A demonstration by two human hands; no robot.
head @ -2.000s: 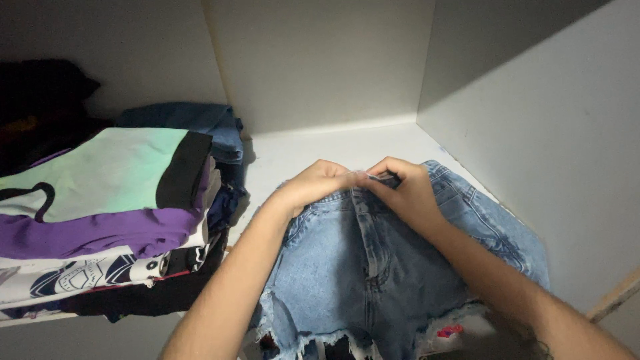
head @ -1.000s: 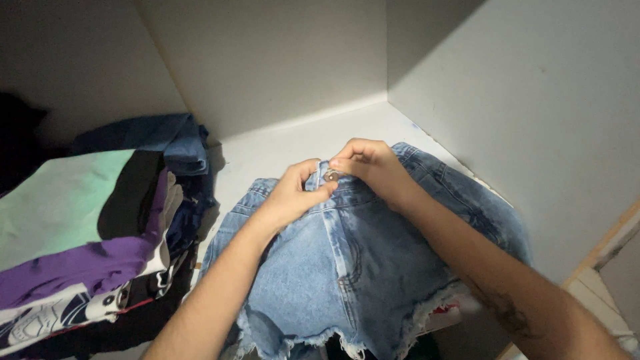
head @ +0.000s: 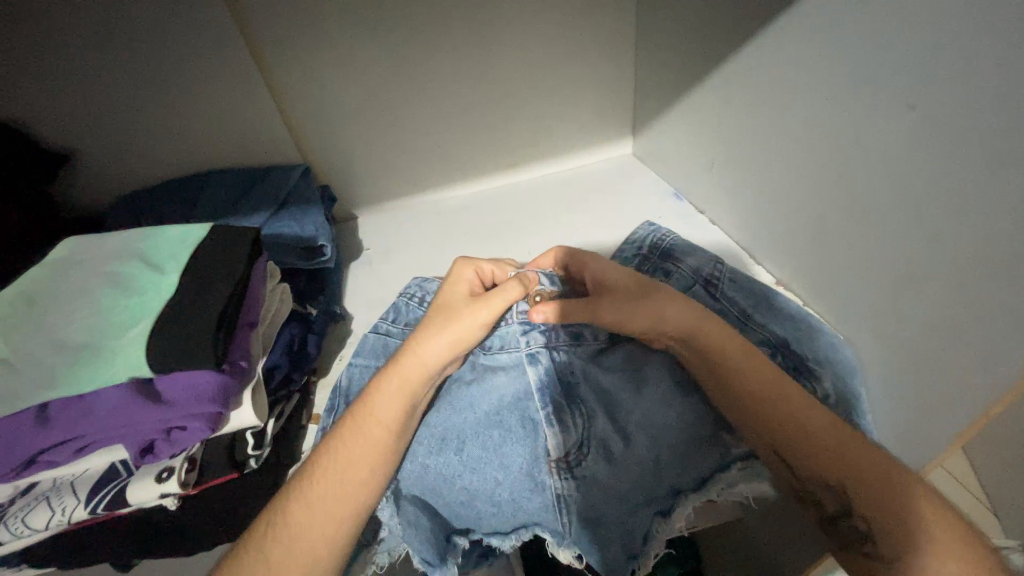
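Observation:
Blue denim shorts [head: 472,424] with frayed hems lie spread over a white shelf, their front facing up and their waistband toward the back. My left hand [head: 472,308] pinches the waistband at its middle. Right beside it, my right hand [head: 604,296] grips the waistband's other side, thumb and fingers around a round metal button [head: 538,297]. The fingertips of both hands nearly meet there. Whether the button is through its buttonhole cannot be told. Part of the waistband is hidden by my fingers.
To the left stands a stack of folded clothes, with a mint green and black garment [head: 104,304] on top and a purple one [head: 152,416] below. Folded dark blue jeans [head: 240,208] lie behind it. Pale panels [head: 832,160] enclose the shelf [head: 480,216] at the back and right.
Both hands have stayed at the waistband. The button shows between my fingers now, while it was hidden two seconds ago. The view has shifted somewhat.

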